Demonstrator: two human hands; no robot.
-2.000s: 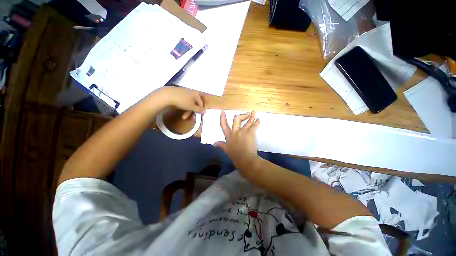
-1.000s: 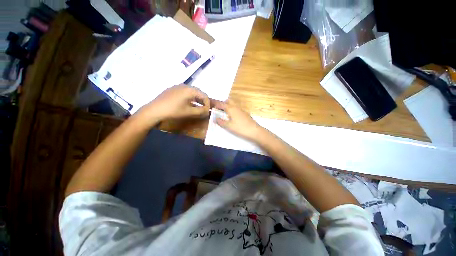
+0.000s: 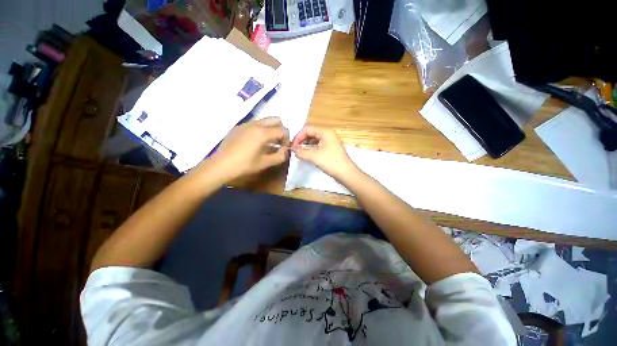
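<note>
A long white strip [image 3: 433,179] lies along the near edge of the wooden table, its left end under my hands. My left hand [image 3: 260,147] is just left of that end, fingers curled and pinched. My right hand [image 3: 321,152] is over the strip's left end, thumb and forefinger pinched. The fingertips of both hands meet at the strip's upper left corner, with a tiny white sliver [image 3: 292,148] between them. What it is cannot be told. The tape roll is not visible.
A clipboard with printed sheets [image 3: 196,98] lies at left, a calculator [image 3: 298,16] at the back. A smartphone [image 3: 482,116] rests on white paper at right, near a clear plastic bag [image 3: 433,54] and black-handled shears [image 3: 585,105]. White offcuts [image 3: 541,277] lie below the table.
The white ring seen under my left hand is out of sight. My right hand has lifted from lying flat on the strip and moved left to meet my left fingertips. The view has shifted slightly.
</note>
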